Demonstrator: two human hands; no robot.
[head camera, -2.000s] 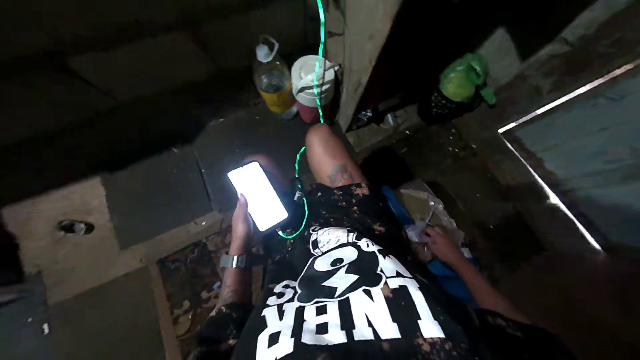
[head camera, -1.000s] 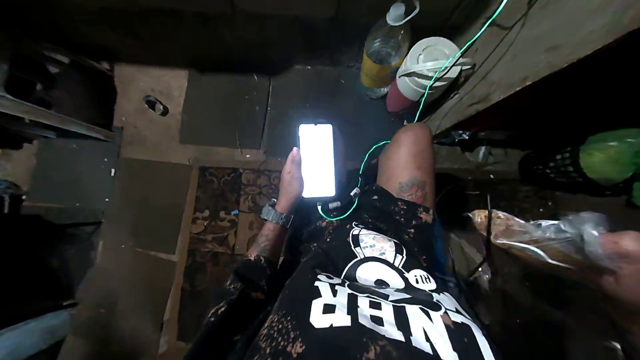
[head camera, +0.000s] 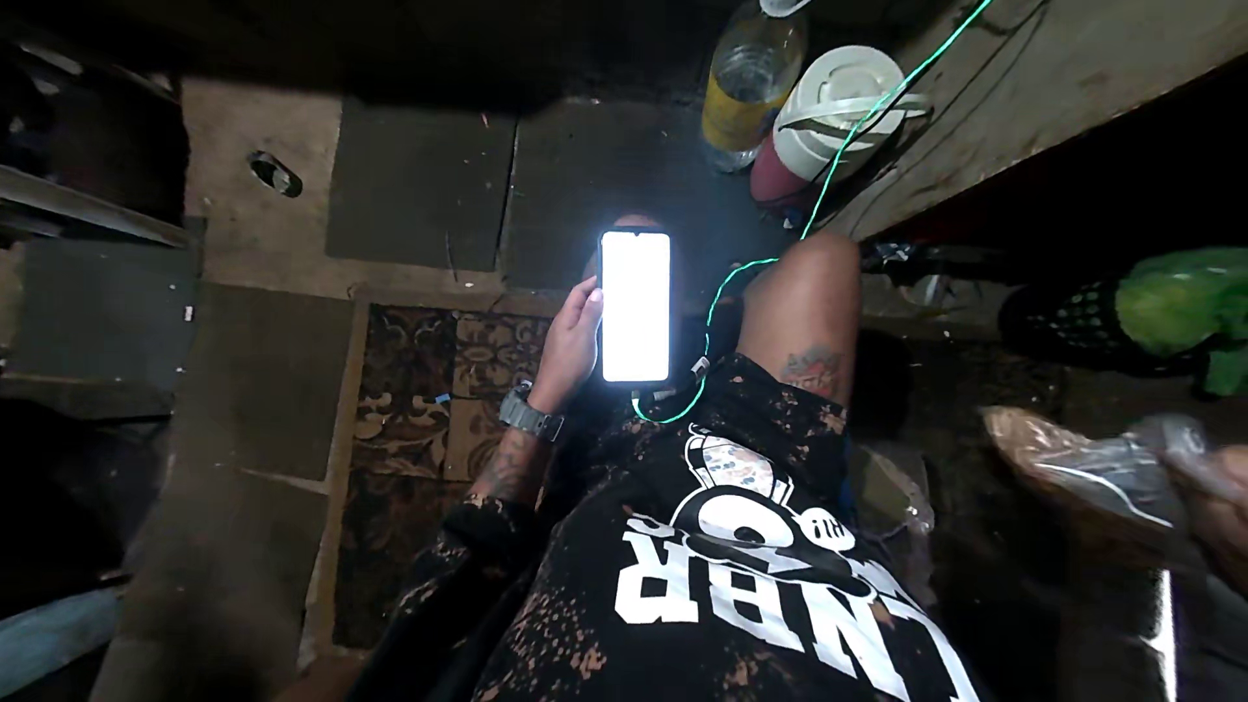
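Observation:
My left hand (head camera: 573, 341), with a watch (head camera: 531, 411) on its wrist, holds a smartphone (head camera: 636, 307) upright by its left edge. The phone's screen glows plain white, and a green charging cable (head camera: 710, 322) runs from its lower end past my bare knee. At the right edge, my right hand (head camera: 1227, 497) is blurred and partly cut off by the frame. It grips a clear plastic bag (head camera: 1102, 468) with something brown inside. What the brown content is, I cannot tell.
Beyond my knee stand a plastic bottle (head camera: 751, 88) with a yellow label and a white and dark pink jug (head camera: 838, 107). A green plastic bag (head camera: 1185, 302) lies in a dark perforated basket (head camera: 1063, 317) at right. Patterned tiles (head camera: 409, 390) and grey tiles (head camera: 419, 185) cover the floor at left.
My right hand was low beside my lap two seconds ago; it has moved out to the right with the clear bag. The view has turned. My left hand still holds the phone.

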